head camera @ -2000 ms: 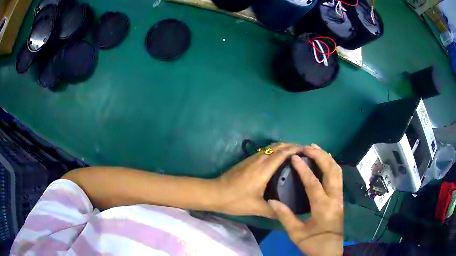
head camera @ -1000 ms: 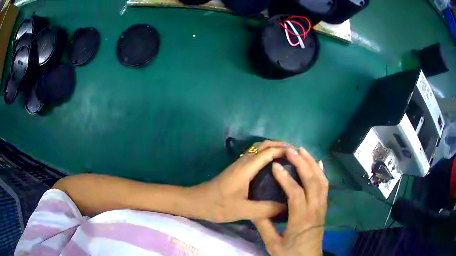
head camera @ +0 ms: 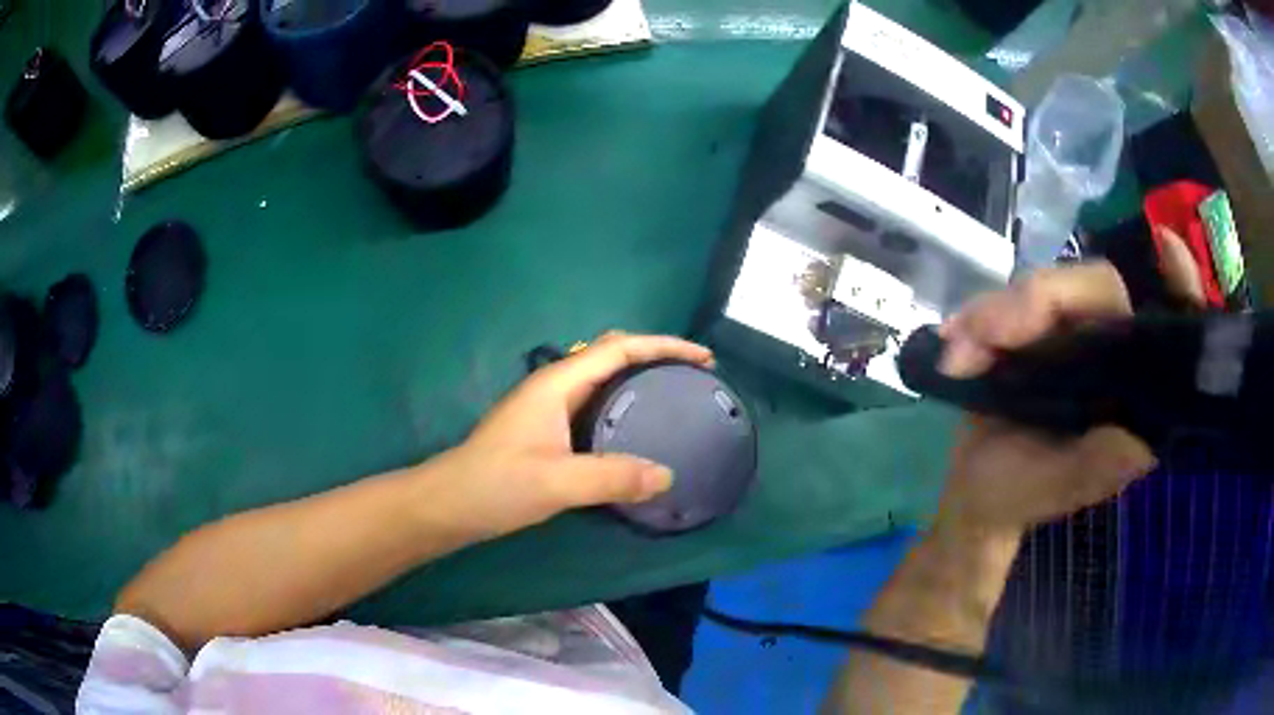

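Observation:
My left hand holds a black speaker housing with an end cover on its top, at the bench's front. Small holes show near the cover's rim. A small black loop sticks out beside it. My right hand grips the black electric screwdriver, which lies almost level. The screwdriver's front end is at the front of the screw feeder, near its outlet. Whether the bit touches the outlet cannot be told.
A housing with red and white wires stands behind. More housings are grouped on a pale board. Loose covers lie at left. A clear plastic cup and a red and green item are right of the feeder.
The view has swung right. My right hand has left the held housing and now holds the electric screwdriver at the feeder. My left hand still holds the housing, whose cover is now more exposed.

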